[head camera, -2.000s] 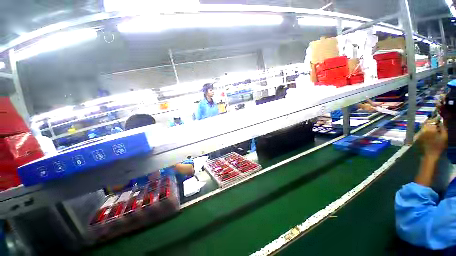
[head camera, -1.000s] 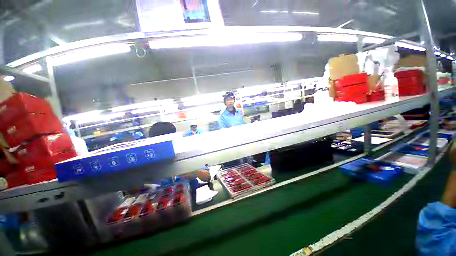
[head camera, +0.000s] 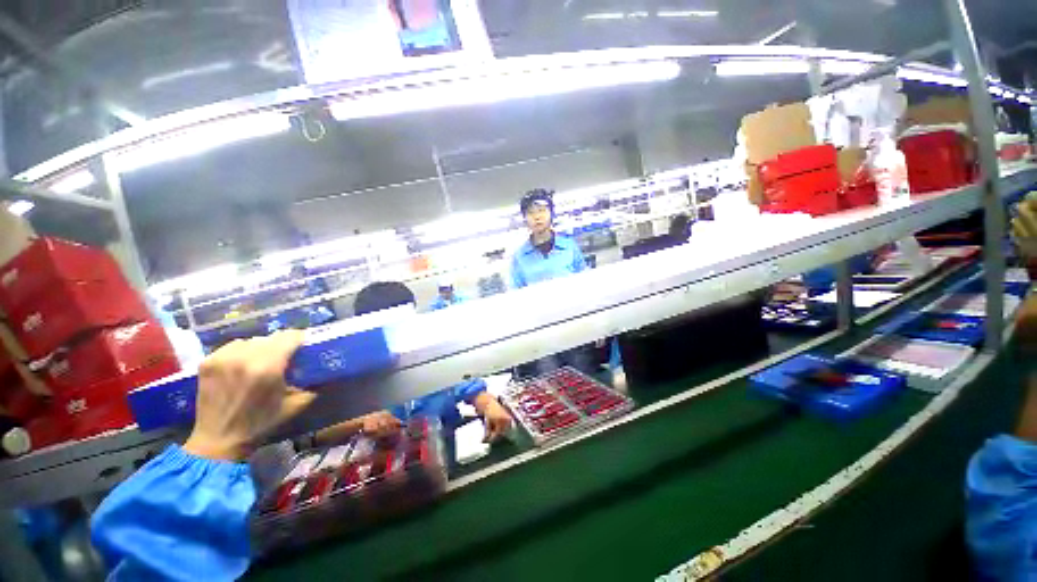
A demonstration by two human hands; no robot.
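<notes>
My left hand (head camera: pixel 252 384) reaches up from the lower left in a blue sleeve. Its fingers lie over the top edge of a long blue carton (head camera: pixel 347 355) on the overhead shelf, and its thumb is at the front face. The hand covers the middle of the carton; white icons show beside it. The carton rests on the shelf. My right hand is not in view.
The grey shelf (head camera: pixel 637 293) crosses the view, with red boxes (head camera: pixel 85 298) at left. Packed trays (head camera: pixel 566 404) stand across the green belt (head camera: pixel 591 489). A blue box (head camera: pixel 828 387) lies on the belt. A neighbour's sleeve (head camera: pixel 1003 500) is at right.
My left hand has come into view from the lower left and taken hold of the blue carton. The worker's hands across the belt have moved near the trays.
</notes>
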